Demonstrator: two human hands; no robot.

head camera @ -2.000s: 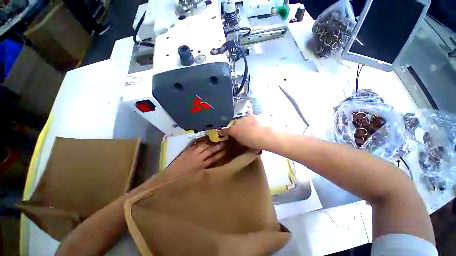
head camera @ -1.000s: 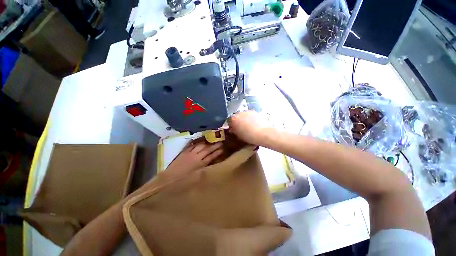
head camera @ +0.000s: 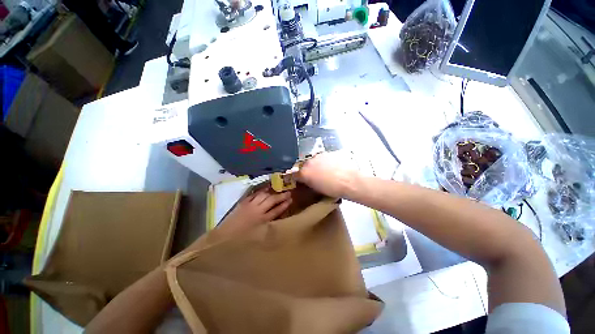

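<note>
The brown bag body (head camera: 280, 267) lies open in front of me, its top edge under the grey front plate of the sewing machine head (head camera: 244, 134). The yellow clamp (head camera: 283, 182) sits on the bag edge below the head. My left hand (head camera: 259, 207) lies flat on the bag just left of and below the clamp, fingers slightly spread. My right hand (head camera: 321, 175) is at the right side of the clamp, fingers bent in at the bag edge. Its fingertips are partly hidden, and whatever they pinch cannot be made out.
A waiting bag body (head camera: 121, 228) lies at the left of the table. The template plate (head camera: 365, 225) shows under the bag. At the right are a dark curved tool (head camera: 380, 137), a plastic bag of brown hardware (head camera: 479, 160), more hardware bags and a control panel (head camera: 499, 39).
My left hand's fingers have drawn back slightly from the clamp and bent a little. My right hand stays beside the clamp. The view has shifted slightly.
</note>
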